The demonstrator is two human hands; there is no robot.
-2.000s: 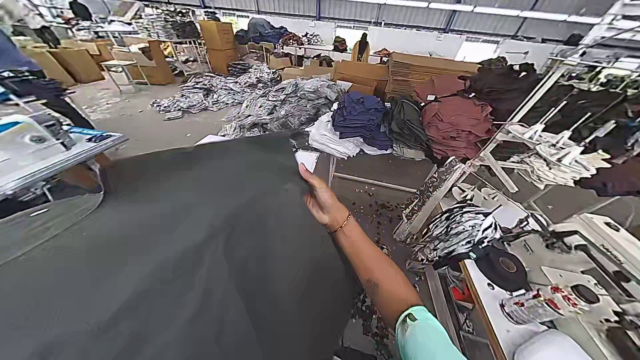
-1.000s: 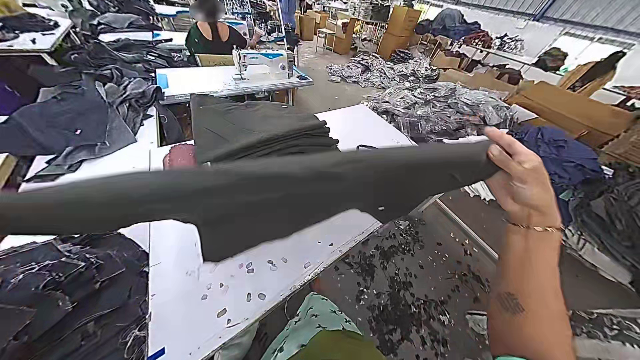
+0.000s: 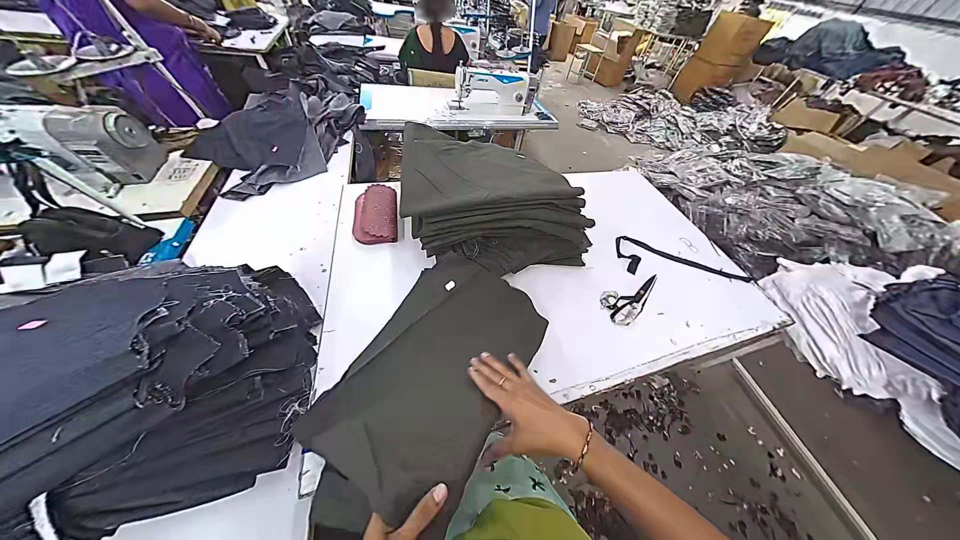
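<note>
A dark olive fabric piece (image 3: 442, 360) lies spread over the near edge of the white table, with a small white tag near its far end. My right hand (image 3: 525, 412) rests on its right side, fingers apart. At the bottom, my left hand (image 3: 409, 517) touches the near part of the cloth; only its thumb and a bit of finger show, so its hold is unclear. Beyond the piece stands a folded stack of olive fabric (image 3: 495, 202). A maroon case (image 3: 376, 214) sits left of that stack. Scissors (image 3: 630, 301) and a black strip (image 3: 679, 259) lie to the right.
Dark denim pieces (image 3: 172, 375) are piled at the left. A white sewing machine (image 3: 495, 90) stands on a table behind, near a seated person (image 3: 433, 49). Another person in purple (image 3: 142, 60) is at the upper left. Fabric scraps (image 3: 637, 427) litter the floor at the right.
The olive piece, held up in the air one second ago, now lies on the table. My right hand has come down and inward onto it. The view has turned.
</note>
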